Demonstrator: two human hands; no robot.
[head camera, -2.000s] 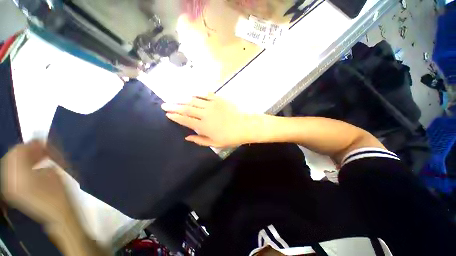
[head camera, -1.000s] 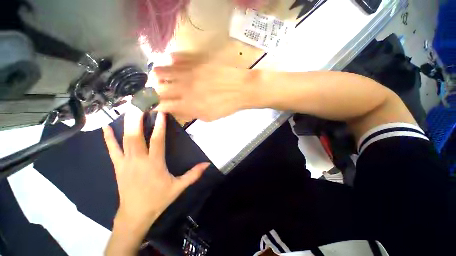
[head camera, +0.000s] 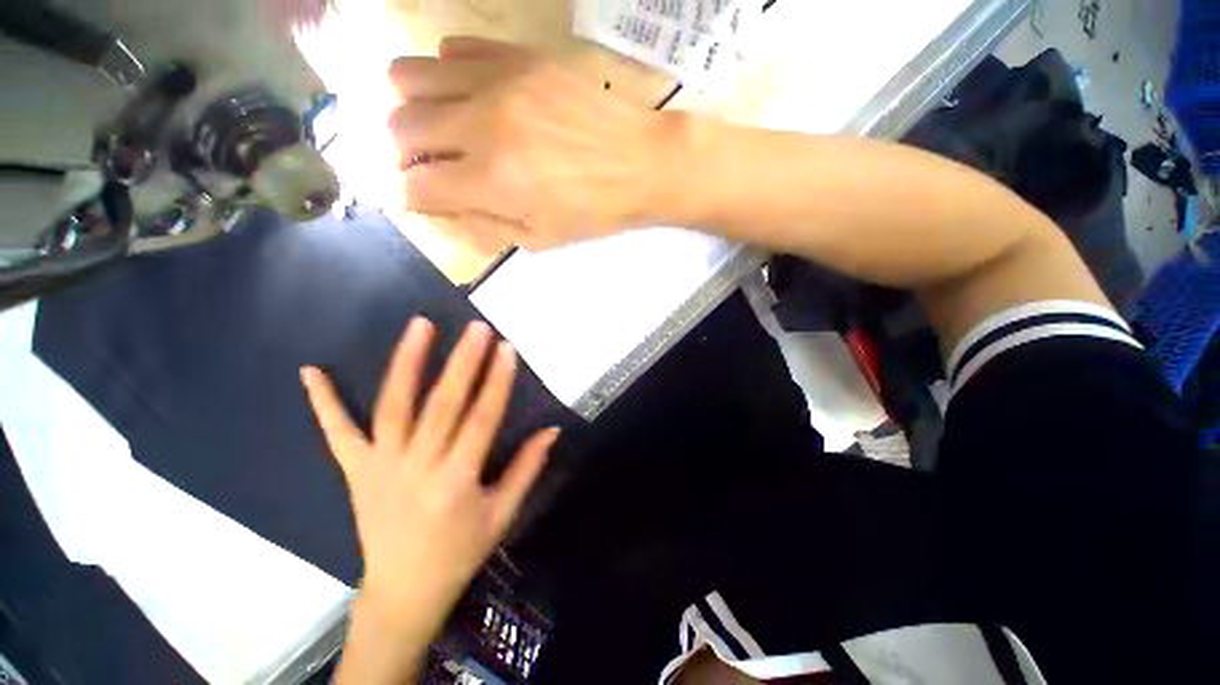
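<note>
A large dark fabric panel (head camera: 228, 348) lies flat over the white table, one end under the sewing machine head (head camera: 201, 147) at the upper left. My left hand (head camera: 435, 468) rests on the panel with fingers spread, holding nothing. My right hand (head camera: 522, 147) lies palm down on the tan bed plate (head camera: 468, 261), right of the bright needle area, its fingers slightly apart. What lies under its palm is hidden. Glare blurs the needle area.
A printed label sheet (head camera: 662, 30) lies at the top. The white table edge (head camera: 669, 328) runs diagonally. Another dark piece (head camera: 80, 609) is lower left. Crumpled black fabric (head camera: 1003, 167) and blue crates (head camera: 1184, 308) are on the right.
Since one second ago, my left hand has slid away from the needle area, down the panel. My right hand stays beside the needle area. The whole view has shifted, and the machine head sits further left.
</note>
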